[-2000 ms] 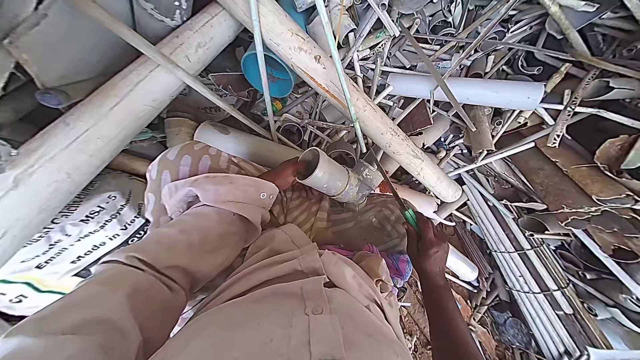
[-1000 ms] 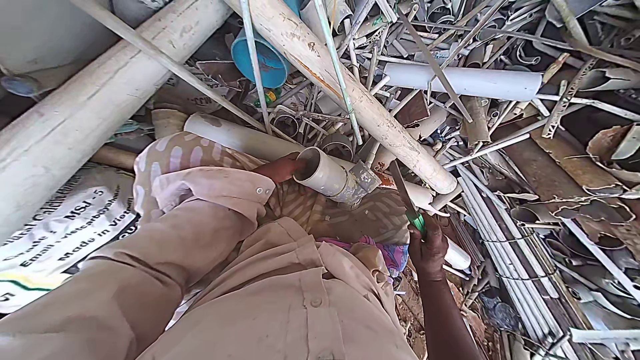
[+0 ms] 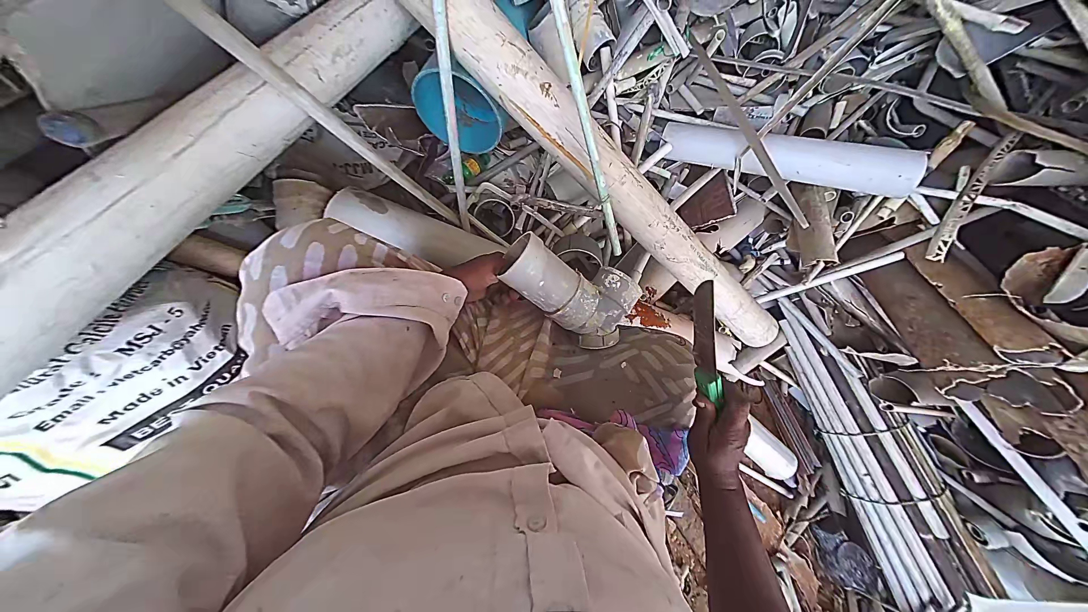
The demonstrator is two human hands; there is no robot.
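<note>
My left hand point(image 3: 480, 276), partly hidden by its cuff, holds a dirty grey plastic pipe fitting point(image 3: 552, 280) by its left side. The fitting has a wide open mouth at the upper left and short branches at its lower right end; it rests over the patterned cloth point(image 3: 620, 365) on my lap. My right hand point(image 3: 721, 425) grips the green handle of a knife point(image 3: 705, 331), its dark blade pointing up, to the right of the fitting and apart from it. Behind the fitting lies a grey pipe point(image 3: 408, 225).
Long thick pipes point(image 3: 595, 161) cross behind my hands. A blue plastic bucket point(image 3: 459, 106) lies among scrap pipes beyond. At right are a tied bundle of thin pipes point(image 3: 875, 442) and broken pipe pieces point(image 3: 960, 314). A printed white sack point(image 3: 127, 365) is at left.
My right hand with the knife has moved a little away from the fitting, and the blade has turned more upright. My left hand still holds the fitting.
</note>
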